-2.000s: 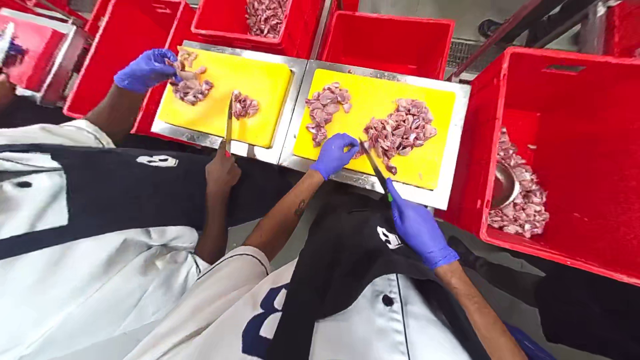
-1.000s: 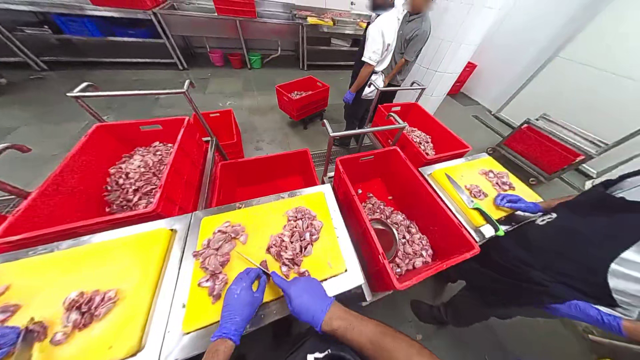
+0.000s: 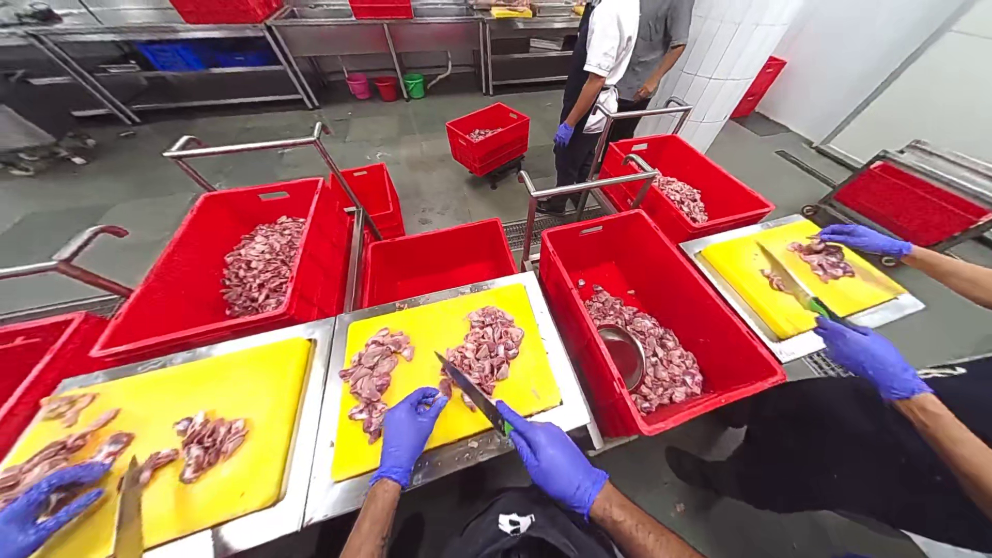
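Note:
My left hand (image 3: 409, 434), in a blue glove, is over the front of the yellow cutting board (image 3: 434, 325), its fingertips closed on a small piece of meat (image 3: 446, 386). My right hand (image 3: 546, 457), also gloved, grips the green-handled knife (image 3: 474, 390), whose blade points up and left across the board, close to the left fingertips. A pile of cut meat (image 3: 488, 349) lies behind the blade. Another heap of meat pieces (image 3: 372, 376) sits along the board's left side. The board rests on a metal work surface (image 3: 325, 496).
Right of my board stands a red crate (image 3: 659, 263) holding meat and a metal bowl (image 3: 622, 355). An empty-looking red crate (image 3: 438, 260) stands behind. Co-workers' gloved hands work at yellow boards on the left (image 3: 271, 403) and right (image 3: 852, 287). Metal trolley handles (image 3: 256, 143) rise beyond.
The view has swung up and to the right. At the right board, the co-worker's knife lay on the board one second ago and is now in a gloved hand.

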